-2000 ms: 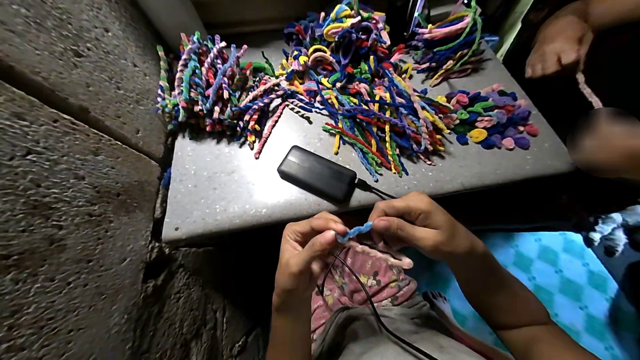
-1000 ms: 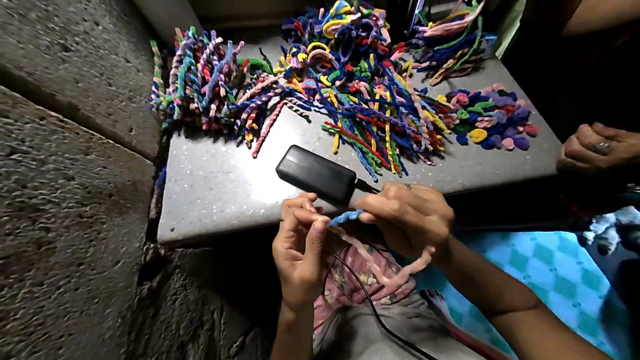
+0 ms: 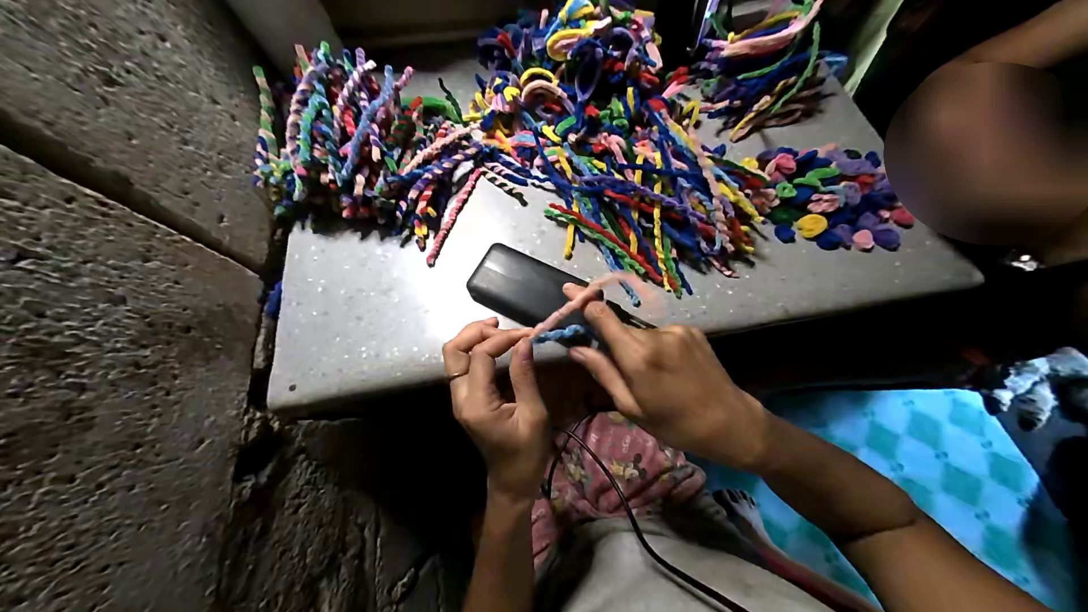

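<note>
Between my hands is a small light-blue twisted fuzzy cord (image 3: 558,335), with a pale pink fuzzy strand (image 3: 568,311) at its left end. My left hand (image 3: 501,399) pinches the left end of both between thumb and fingers. My right hand (image 3: 671,374) has its fingers on the pink strand, which loops up past the index finger and is blurred at its far part. The thumb is near the blue cord's right end. A black power bank (image 3: 523,285) lies on the speckled grey slab just behind the hands, partly hidden by the right one.
Twisted multicoloured cords (image 3: 340,136) stand bunched at the slab's (image 3: 340,340) back left. A tangle of fuzzy cords (image 3: 629,187) covers the middle back, small coloured pieces (image 3: 837,195) lie right. A black cable (image 3: 620,501) crosses my lap. Rough stone wall stands left; another person sits right.
The pink strand hung below my hands a second ago and now rises above the blue cord in my right fingers. The other person has leaned in at the right.
</note>
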